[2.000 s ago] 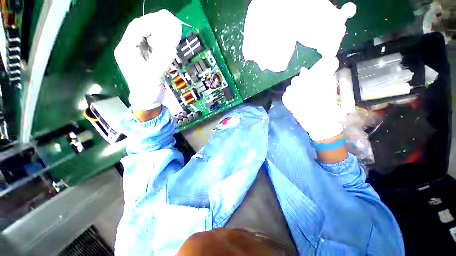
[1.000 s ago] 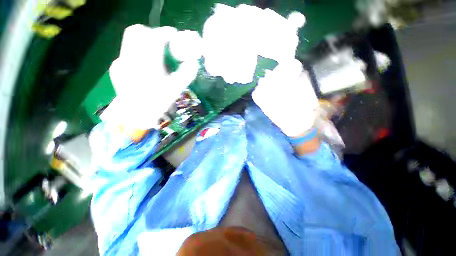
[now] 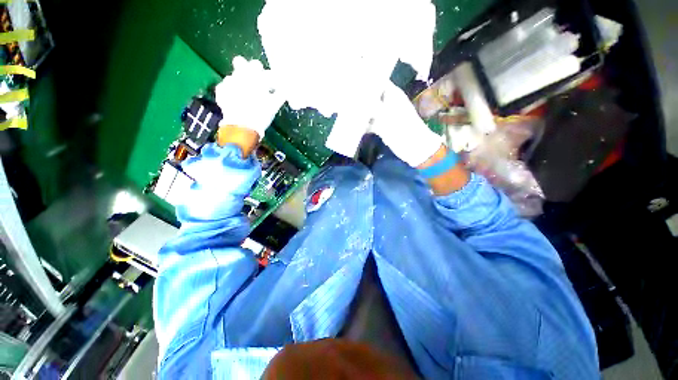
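A large crumpled white wiping cloth (image 3: 342,52) is overexposed at the top centre. My right hand (image 3: 405,126), in a white glove with a blue band at the wrist, is closed at its lower right edge. A short smooth white piece (image 3: 346,136), possibly a tube end, sticks out below the cloth beside my right fingers. My left hand (image 3: 250,96), also in a white glove, is over the circuit board, and its fingertips meet the left edge of the cloth. White merges with white there, so its grip is hidden. The green circuit board (image 3: 277,172) is partly covered by my left arm.
A black bin (image 3: 643,82) stands at the right with white tubes (image 3: 528,63) and a clear plastic bag (image 3: 513,167). A grey-white box (image 3: 147,239) with a yellow cable is at the bench's left edge. Yellow strips (image 3: 16,67) show at the far upper left. White specks dot the green mat (image 3: 149,30).
The view has shifted. My left hand has moved right to the cloth's edge. The cloth now spreads at the top centre, my hands are closer together, and the board is more exposed than one second ago.
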